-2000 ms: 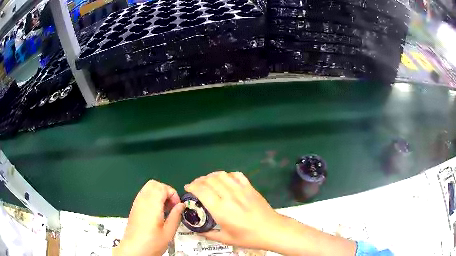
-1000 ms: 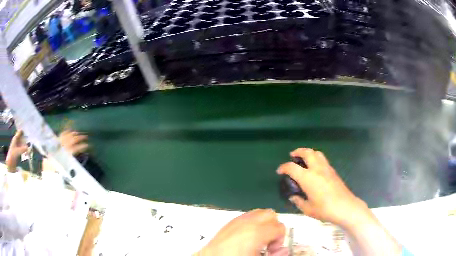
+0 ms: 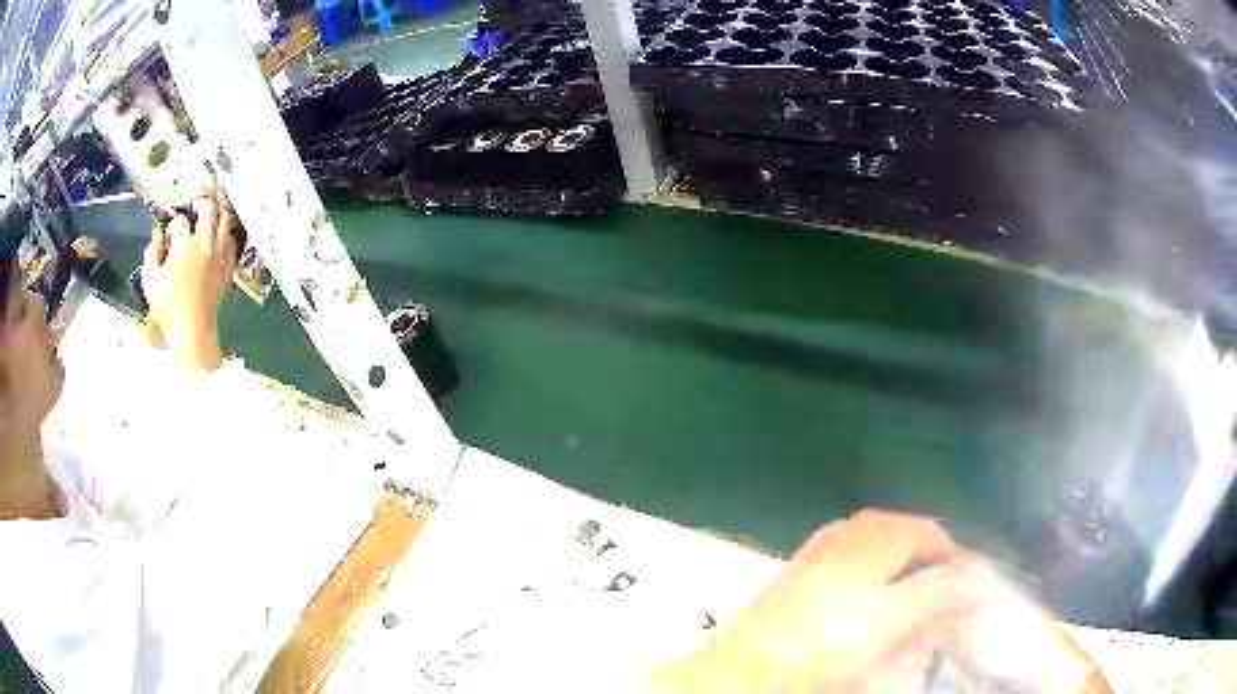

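My left hand (image 3: 848, 597) reaches in from the bottom edge at the lower right, its fingers bent. My right hand (image 3: 1017, 630) is a pale blur beside and partly behind it, cut off by the bottom edge. The two overlap, and I cannot tell whether either holds anything. A black cylindrical unit (image 3: 427, 355) with a pale ring at its top stands on the green conveyor belt (image 3: 651, 407), just right of the frame post. A dark, blurred shape, perhaps another unit (image 3: 1083, 529), is on the belt right of my hands.
A pale metal post with holes (image 3: 319, 251) slants across the left. Beyond it are a person in white (image 3: 149, 542) and a hand (image 3: 193, 278) by a dark object. Black trays (image 3: 841, 149) are stacked behind the belt. A paper-covered ledge (image 3: 543, 583) runs along the near edge.
The view has swung left, showing more of the post and the other person. The unit that was under my right hand is no longer clearly visible there. My hands now overlap at the lower right.
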